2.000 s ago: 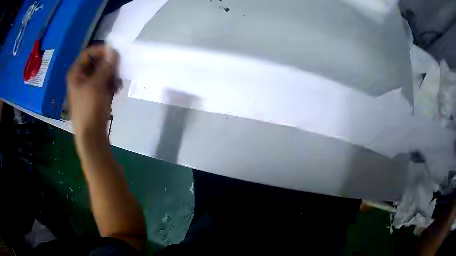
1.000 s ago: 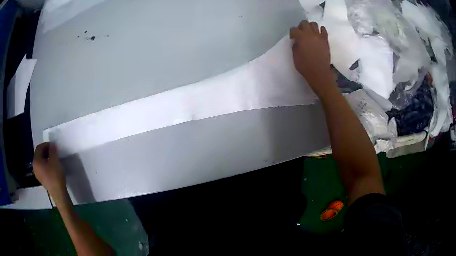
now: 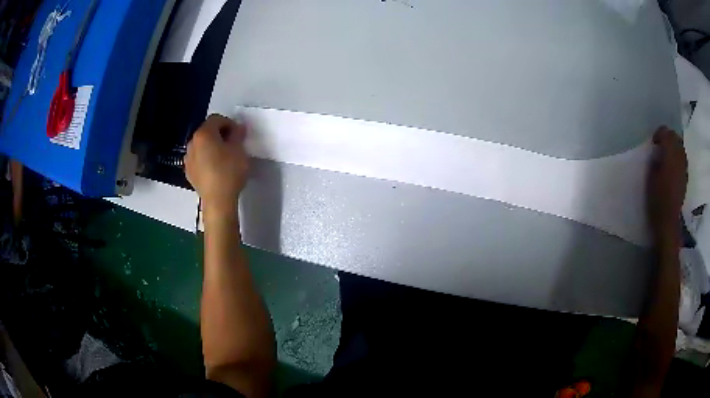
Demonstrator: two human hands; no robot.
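Observation:
A long white facing piece (image 3: 436,163) lies on the pale grey feed table (image 3: 436,70), narrow at the left and flaring at the right. My left hand (image 3: 218,155) is closed on its narrow left end, beside the press opening. My right hand (image 3: 667,183) is on its wide right end; the fingers are partly hidden, and the hand covers that edge. Whether a second layer lies under the piece cannot be told.
The blue press cover (image 3: 117,93) is at the left, with red-handled scissors (image 3: 61,109) on a white label. A white piece (image 3: 191,31) lies by the dark opening. White scraps (image 3: 693,280) are at the right. An orange object (image 3: 574,389) is on the green floor.
The view has swung left, bringing the blue cover back into sight. The white piece is still between both hands and now lies with its narrow end near the press opening.

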